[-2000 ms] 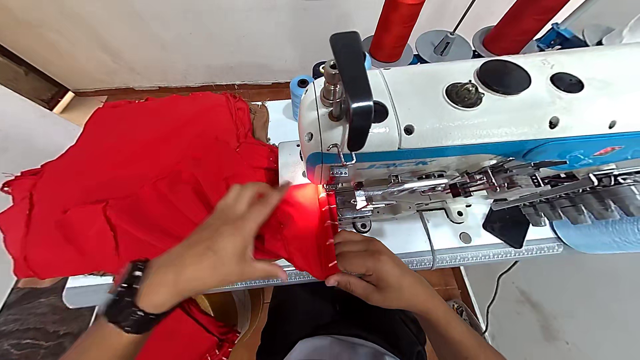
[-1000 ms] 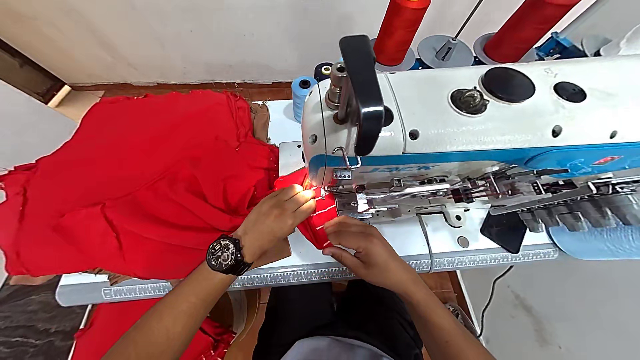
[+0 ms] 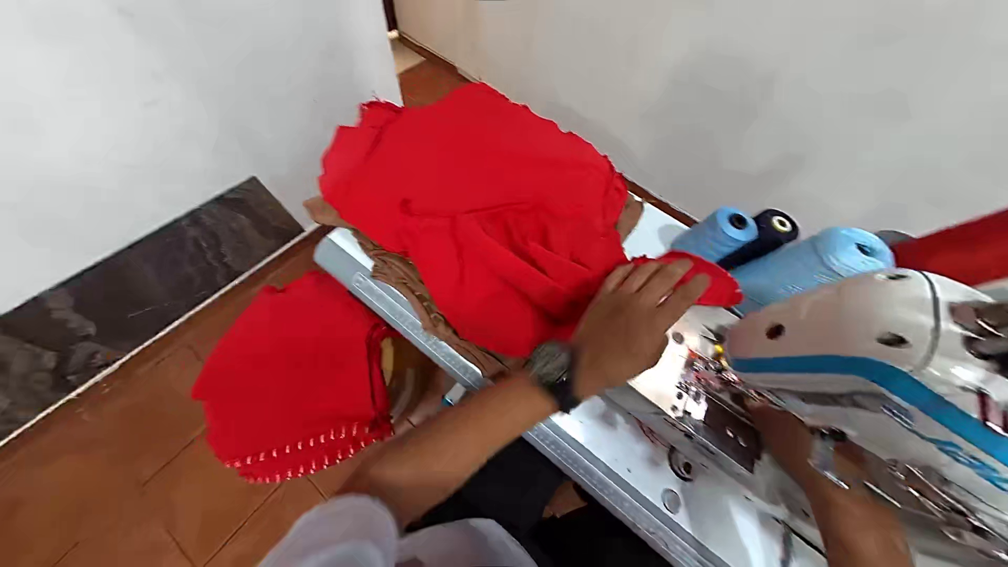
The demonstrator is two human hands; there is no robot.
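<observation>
My left hand [image 3: 630, 331], a dark watch at its wrist, lies palm down at the right end of the red fabric pile [image 3: 504, 220], fingers over a smaller red piece [image 3: 713, 285]. Beside the needle area of the white and blue sewing machine [image 3: 835, 323] is my right hand [image 3: 776, 429], partly hidden by the machine head; its fingertips do not show. Red fabric no longer lies on the bright needle plate [image 3: 665, 378].
Light blue thread cones [image 3: 819, 260] and a dark one [image 3: 764, 236] stand behind the machine. Brown fabric [image 3: 409, 283] lies under the red pile. A stitched red piece [image 3: 299, 386] hangs below the table's ruler-marked edge [image 3: 598, 476]. Walls stand behind and left.
The view has swung strongly to the left. My left hand has moved from the needle area to the red pile. The red piece once held by both hands at the needle has left there.
</observation>
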